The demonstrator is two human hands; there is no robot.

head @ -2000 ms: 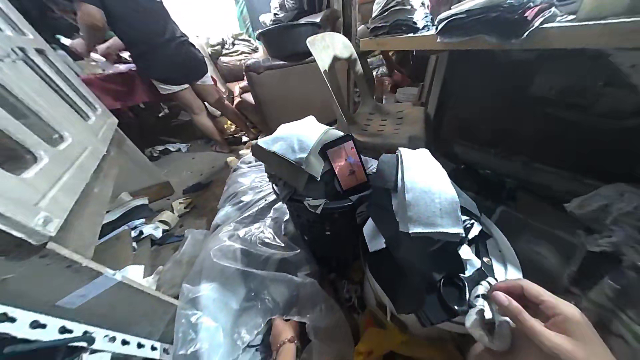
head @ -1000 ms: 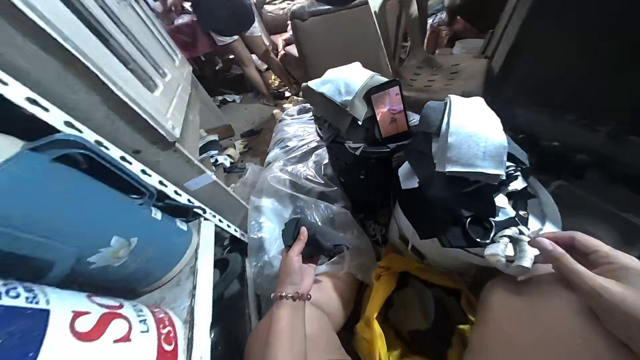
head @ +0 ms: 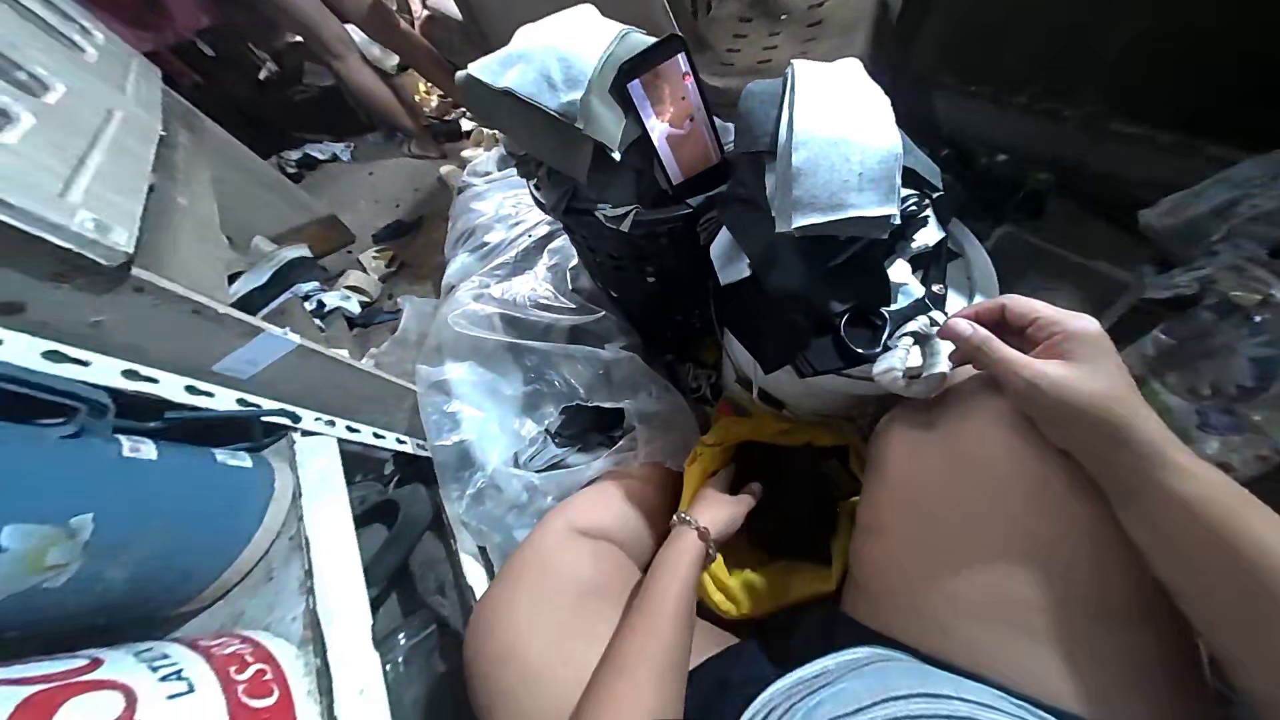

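Observation:
My left hand (head: 725, 505), a beaded bracelet at its wrist, reaches into the mouth of a yellow bag (head: 740, 590) between my thighs; whether its fingers hold anything in there is hard to see. With thumb and forefinger my right hand (head: 1010, 340) pinches the handle of a pair of scissors (head: 915, 355), wrapped in whitish cloth, at the rim of a white bucket. Black fabric pieces (head: 790, 290) and a folded light grey cloth (head: 840, 145) lie on that bucket. A phone (head: 675, 115) leans by another pale cloth (head: 565, 65) on a black basket (head: 620, 250).
A clear plastic bag (head: 520, 320) with a dark opening stands left of the basket. Further left are a perforated white metal rail (head: 160, 385), a blue container (head: 130, 520) and a white paint bucket (head: 150, 680). Scraps litter the floor; another person's legs (head: 360, 70) show behind.
My left hand has moved from the clear plastic bag, where it had a dark piece of cloth, to the yellow bag. The right hand stays at the wrapped handle. The view has tilted downward.

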